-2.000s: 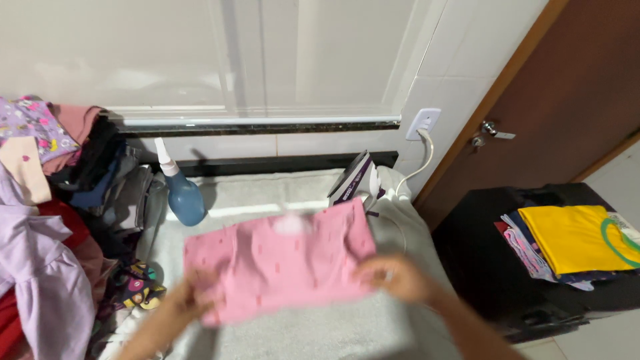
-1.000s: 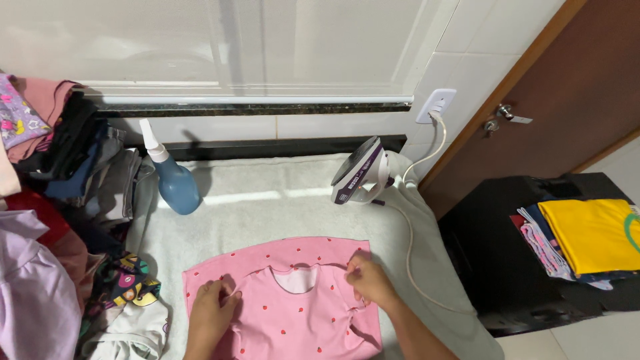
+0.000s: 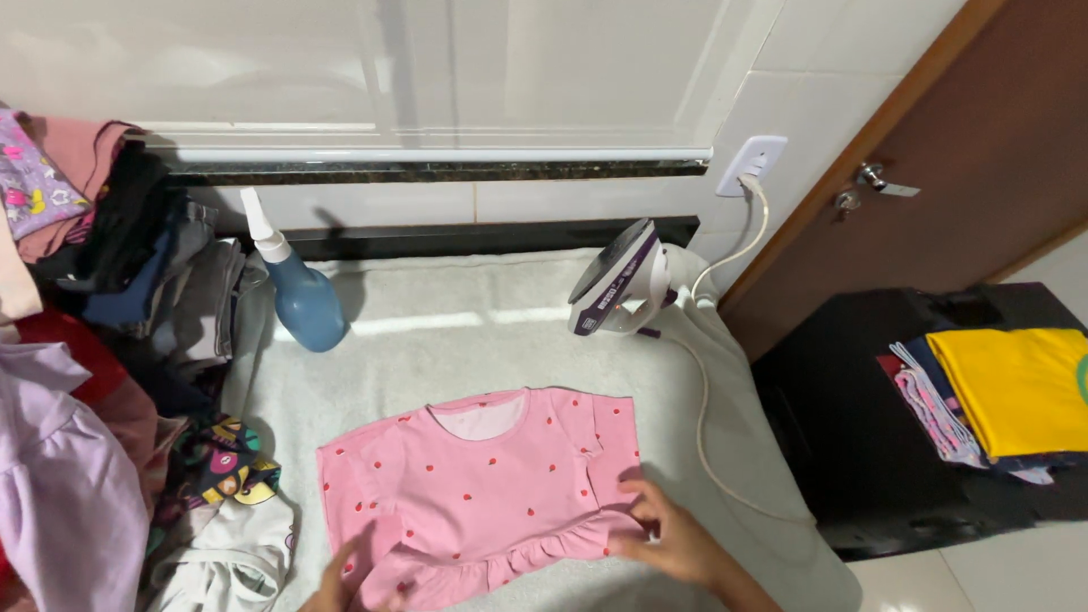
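A pink child's top with small red prints and a ruffled hem (image 3: 493,476) lies on a further piece of matching pink fabric, on the pale cloth covering the ironing surface (image 3: 425,357). My right hand (image 3: 676,540) is at the top's right edge beside the ruffle, fingers apart. My left hand (image 3: 340,586), partly cut off by the lower frame edge, is at the garment's lower left; whether it grips fabric is unclear. Beyond the top, a white and purple clothes iron (image 3: 625,285) stands on its heel. A blue spray bottle with a white nozzle (image 3: 308,302) stands at the back left.
Piled clothes (image 3: 76,476) and a folded stack (image 3: 127,229) fill the left side. The iron's cord (image 3: 704,408) runs down the right side of the cloth; its plug is in a wall outlet (image 3: 752,166). Folded clothes with a yellow one on top (image 3: 1011,391) lie on a black surface (image 3: 824,408).
The pink fabric, held up between both hands two seconds ago, now lies on the cloth. Since one second ago, both hands have moved from near the top's shoulders down towards its hem.
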